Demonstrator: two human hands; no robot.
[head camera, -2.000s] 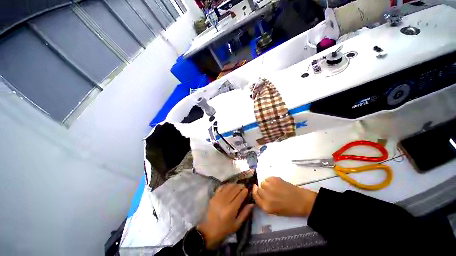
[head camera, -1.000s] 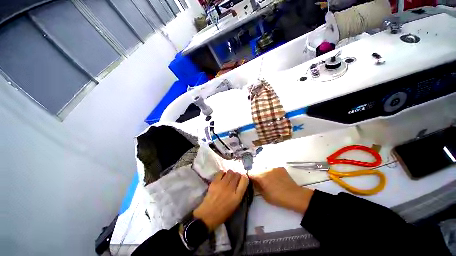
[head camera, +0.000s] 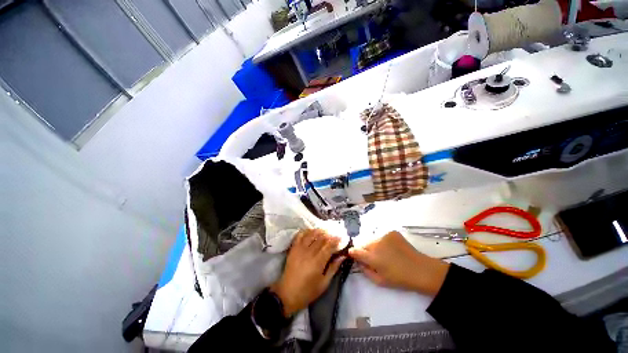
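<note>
The garment piece (head camera: 241, 272) lies bunched left of the needle, whitish side up, with dark checked cloth showing in its opening. A dark edge strip (head camera: 329, 303) runs from the presser foot (head camera: 352, 222) down to the table's front edge. My left hand (head camera: 311, 265) lies on the cloth and strip just left of and below the foot, fingers bent. My right hand (head camera: 392, 262) pinches the strip's edge with its fingertips just right of and below the foot. The needle tip is hidden in the lamp glare.
Shears (head camera: 506, 224) with red and orange-yellow loops lie right of my right hand. A smartphone (head camera: 598, 224) is farther right. A check cloth scrap (head camera: 396, 155) hangs on the white machine head (head camera: 441, 124). A cream thread cone (head camera: 523, 26) stands behind. Blue crates (head camera: 258, 86) are beyond, by the wall.
The camera view has shifted a little. Both hands remain near the foot; the dark strip now shows more clearly between the fingertips, and the garment stands bunched more upright than at first.
</note>
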